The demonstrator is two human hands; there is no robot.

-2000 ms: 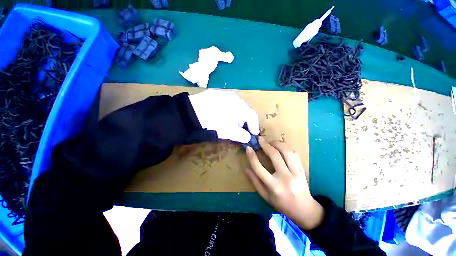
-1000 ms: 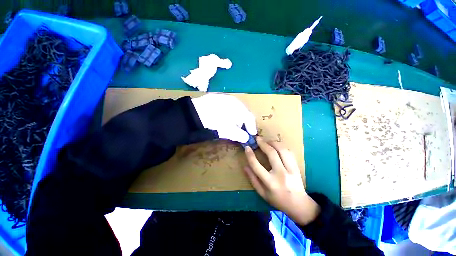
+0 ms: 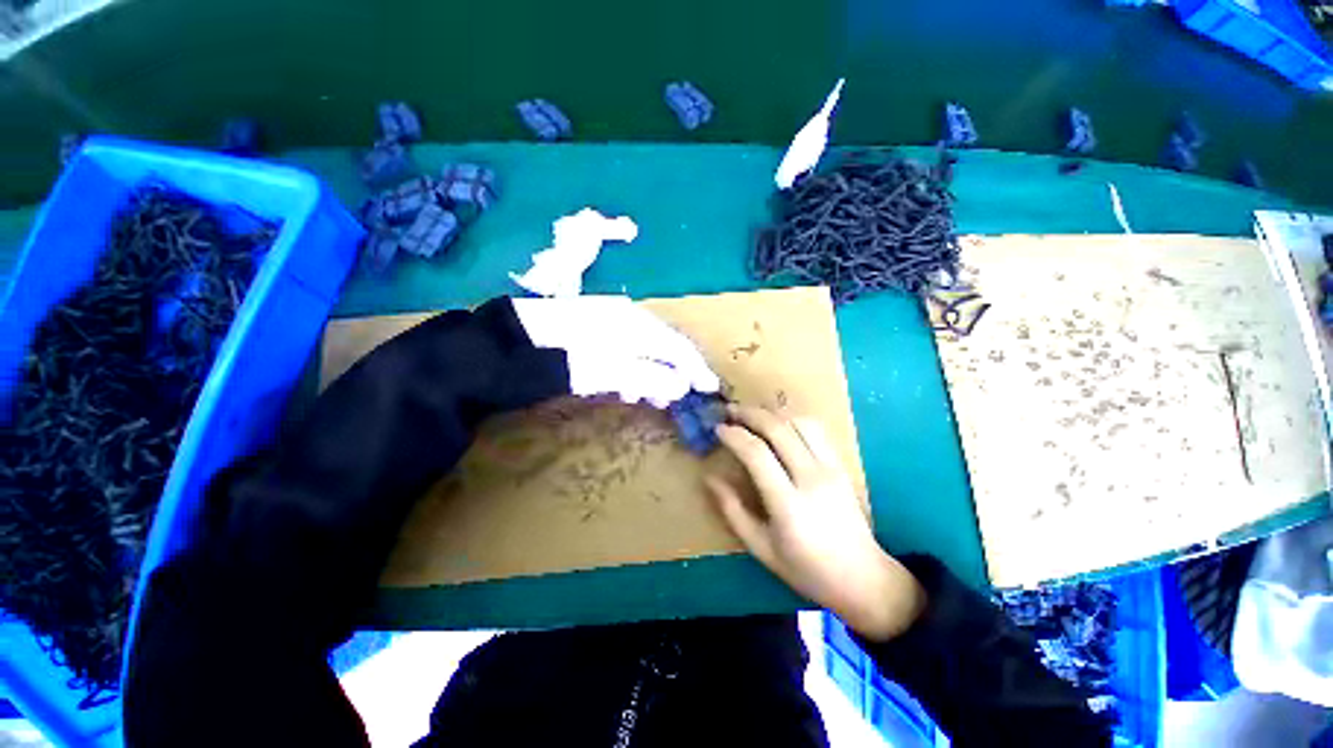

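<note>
A small dark blue-grey plastic housing (image 3: pixel 699 421) is held low over the cardboard work mat (image 3: pixel 643 541). My left hand (image 3: pixel 621 351), in a white glove, grips it from the upper left. My right hand (image 3: pixel 804 519) is bare, and its thumb and index fingertips touch the housing's right side. The gloved fingertips are partly merged in glare. Whether a rubber loop is on the housing cannot be told.
A blue plastic bin (image 3: pixel 241 351) of black loops stands at left. Beyond the mat are a housing cluster (image 3: pixel 424 219), a crumpled tissue (image 3: pixel 573 252), a glue bottle (image 3: pixel 811 143) and a loop pile (image 3: pixel 863 227). The neighbour's mat (image 3: pixel 1111 541) lies right; a conveyor belt (image 3: pixel 614 59) carries several housings.
The view has tilted up, showing more of the conveyor. More of the housing now shows between my hands. The belt's housings have shifted.
</note>
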